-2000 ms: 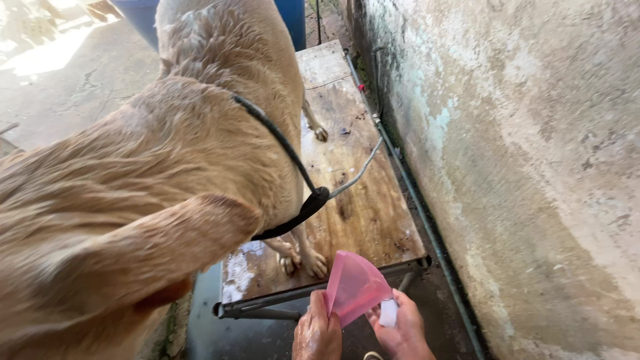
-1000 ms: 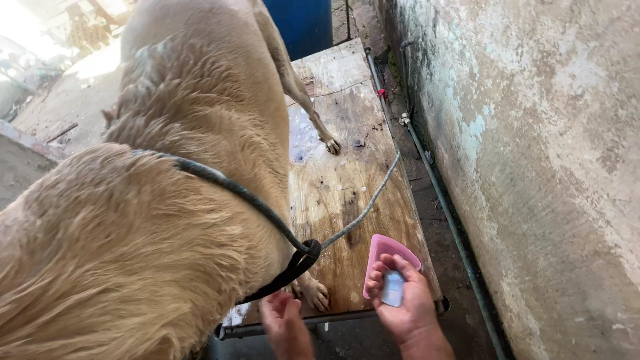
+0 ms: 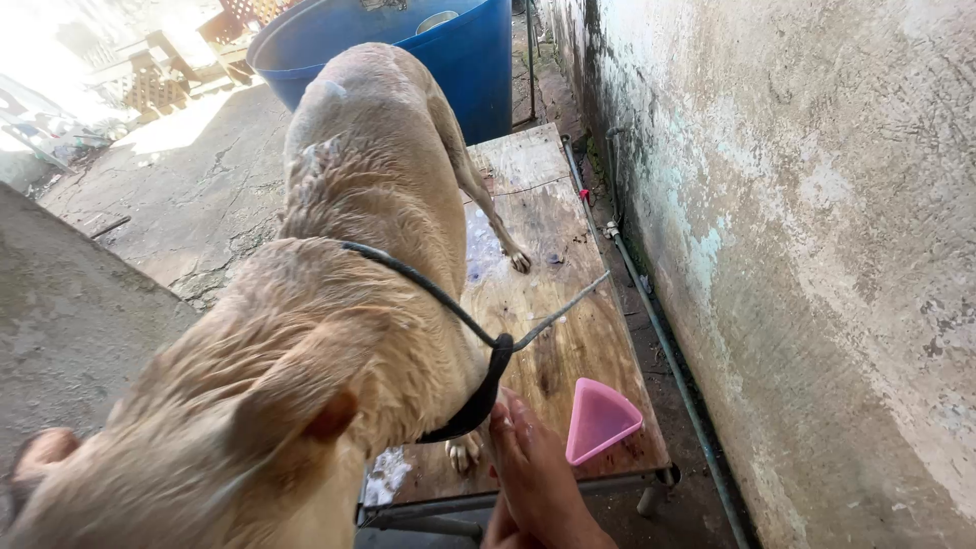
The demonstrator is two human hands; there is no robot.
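A wet, light-tan dog (image 3: pixel 366 175) stands on a wooden-topped table (image 3: pixel 549 305), its head nearest me. Around its neck runs a grey rope (image 3: pixel 427 286) with a black band (image 3: pixel 480 396) at the throat. Just right of that band is my right hand (image 3: pixel 534 465), fingers extended and wet, with whitish foam on them. My left hand (image 3: pixel 503 526) shows only in part, behind and below the right, the two seemingly pressed together. Whether anything is between them is hidden. A pink triangular plastic container (image 3: pixel 601 421) rests on the table's near right corner, touched by neither hand.
A big blue tub (image 3: pixel 465 69) stands beyond the table, a round vessel inside it. Along the right runs a weathered wall (image 3: pixel 778 229) with a pipe (image 3: pixel 671 358) at its foot. White foam (image 3: pixel 386 474) lies on the near left corner. Cracked concrete floor (image 3: pixel 206 191) extends left.
The pink container, in my hands two seconds ago, now rests on the table. My hands, apart one second ago, are now together. The pale block seen in my right hand is out of sight.
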